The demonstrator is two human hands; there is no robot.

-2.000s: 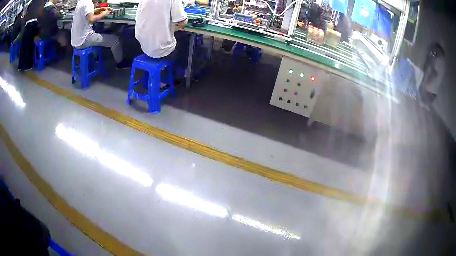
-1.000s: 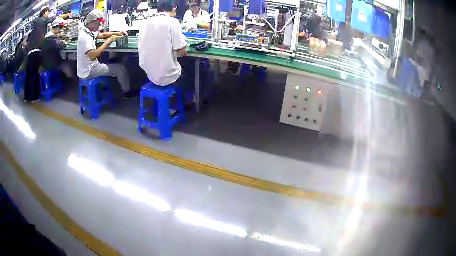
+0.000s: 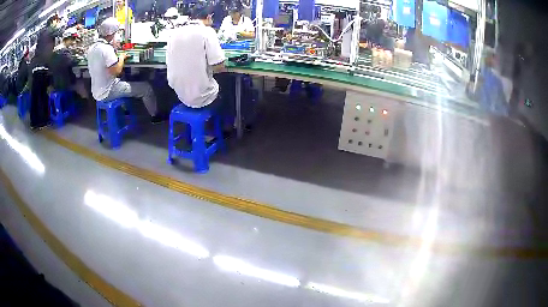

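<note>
Neither of my hands is in the picture. Nearest in front of me is the grey floor [image 3: 180,270] with bright light reflections and two yellow lines; the longer yellow line [image 3: 240,207] crosses the view. A dark shape [image 3: 24,276], too dim to tell, fills the lower left corner. Across the floor, a person in a light shirt [image 3: 192,63] sits on a blue stool [image 3: 197,135] at a long green line surface [image 3: 336,75].
A second person [image 3: 108,66] sits on another blue stool [image 3: 114,123], with darker-clothed people farther left. A pale control box [image 3: 365,125] with lit buttons hangs below the line. Blue sheets [image 3: 444,23] hang above it. The right side is hazy and blurred.
The view has tilted up and shifted left, so the people, stools and line sit lower in the picture and slightly farther right. The second seated person has drawn their arms in.
</note>
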